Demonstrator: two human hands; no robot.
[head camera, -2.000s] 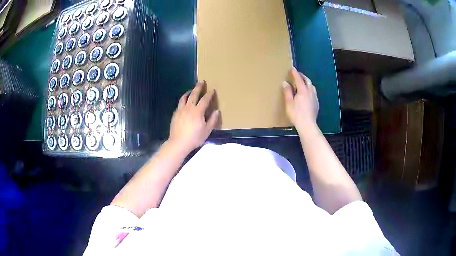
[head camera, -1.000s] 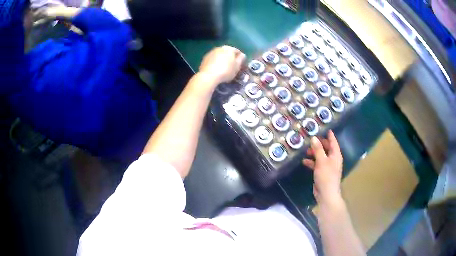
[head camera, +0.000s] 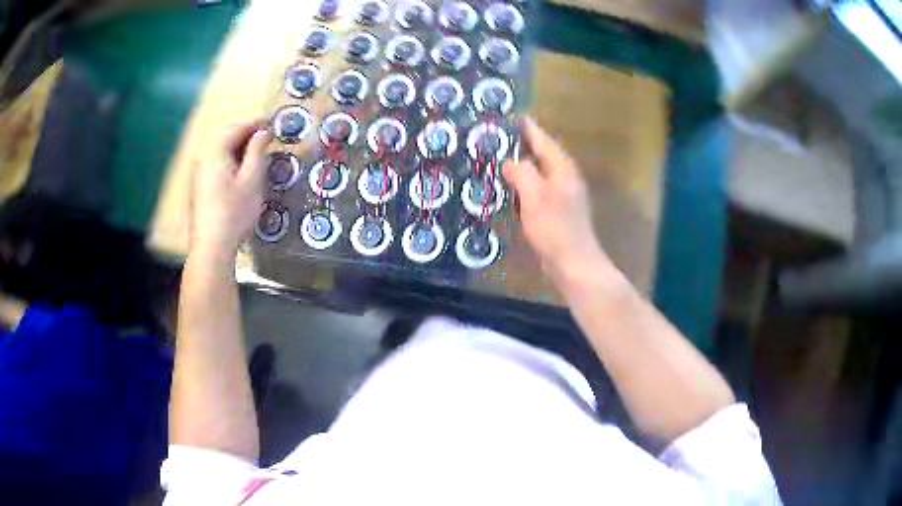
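A clear blister tray (head camera: 410, 259) with rows of small round parts (head camera: 371, 234), silver-white rims and red wires, is in front of me. My left hand (head camera: 225, 193) grips its left edge. My right hand (head camera: 556, 198) grips its right edge. The tray overlaps a tan cardboard sheet (head camera: 608, 148) on the right. Another tan surface (head camera: 193, 168) shows at its left, partly behind my left hand. Whether the tray is lifted clear of what lies below is hard to tell.
The green bench top (head camera: 692, 237) shows around the sheets. An open tan carton (head camera: 791, 168) is at the right. A person in blue clothing (head camera: 79, 395) is at the lower left, near the bench.
The view has turned. The tray now lies between both hands and overlaps the cardboard sheet; a second ago it was left of that sheet. My right hand has closed on its edge.
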